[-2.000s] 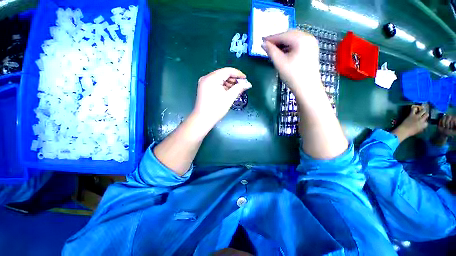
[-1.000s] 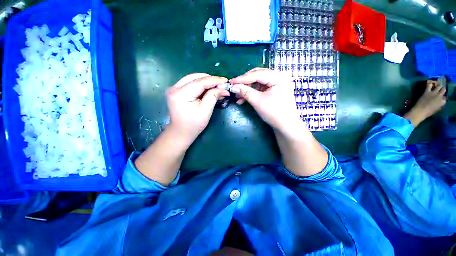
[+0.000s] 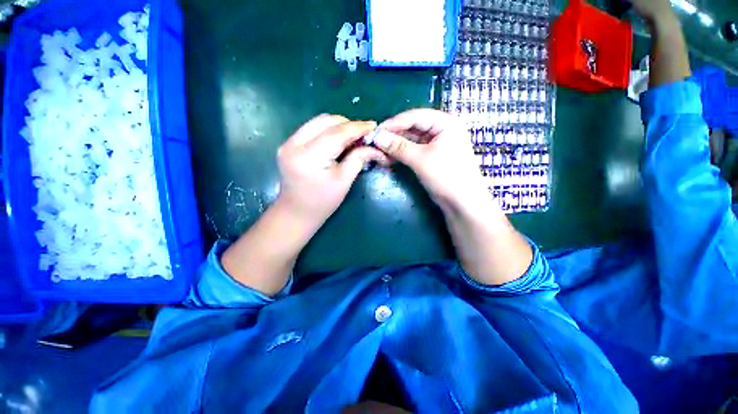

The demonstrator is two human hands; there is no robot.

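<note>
My left hand [image 3: 320,166] and my right hand [image 3: 427,154] meet at the fingertips in the middle of the view. Between them they pinch a small component [image 3: 371,137], pale or silvery. The fingers hide most of it. A dark thing shows partly just below the fingertips, mostly covered by the hands. The clear blister tray [image 3: 503,105] with rows of shiny parts lies right of my right hand. The small blue bin [image 3: 451,34] with bright white contents stands ahead, with a small pile of translucent white pieces [image 3: 351,46] at its left.
The large blue bin [image 3: 180,162] heaped with translucent white pieces is at left. The red bin [image 3: 573,48] with a few metallic pieces stands beyond the tray. A crumpled white item [image 3: 638,84] is beside it. At right, a neighbouring person's blue sleeve [image 3: 688,186] reaches forward.
My right hand has come back from the small blue bin to meet my left hand at the fingertips. The neighbouring person's arm has swung forward past the white item.
</note>
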